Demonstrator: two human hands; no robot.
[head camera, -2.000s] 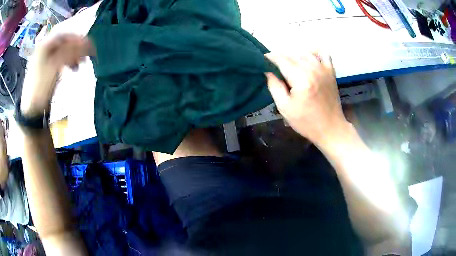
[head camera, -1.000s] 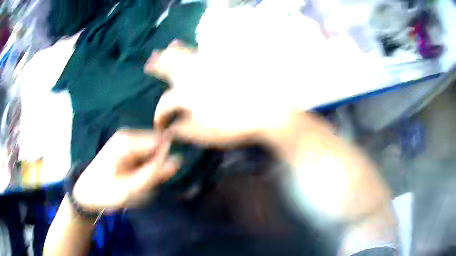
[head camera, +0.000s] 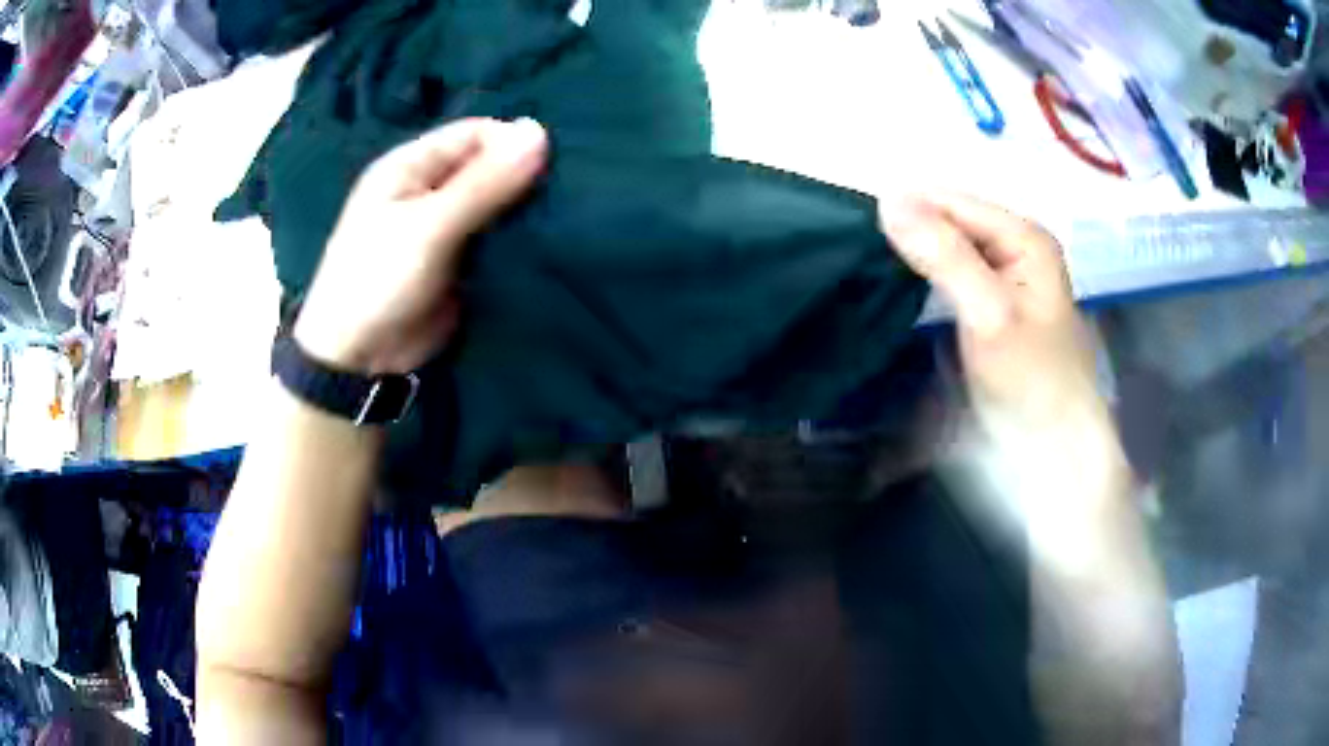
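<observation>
The dark green garment (head camera: 656, 277) is spread over the white table and hangs over its front edge above my lap. My left hand (head camera: 423, 233), with a black watch on the wrist, pinches the fabric near the middle of the garment. My right hand (head camera: 991, 270) pinches the garment's right end between thumb and fingers. The edge between the two hands is stretched fairly straight.
Blue thread snips (head camera: 965, 85), red-handled scissors (head camera: 1079, 128) and a slim dark teal stick (head camera: 1162, 139) lie at the back right. A ruler strip (head camera: 1181, 251) runs along the front edge. Blue crates and dark cloth are below left. Cluttered items stand at the far left.
The hands were close together, blurred, over the garment one second ago. They are now apart, with the fabric held between them. The blue snips and red scissors show again.
</observation>
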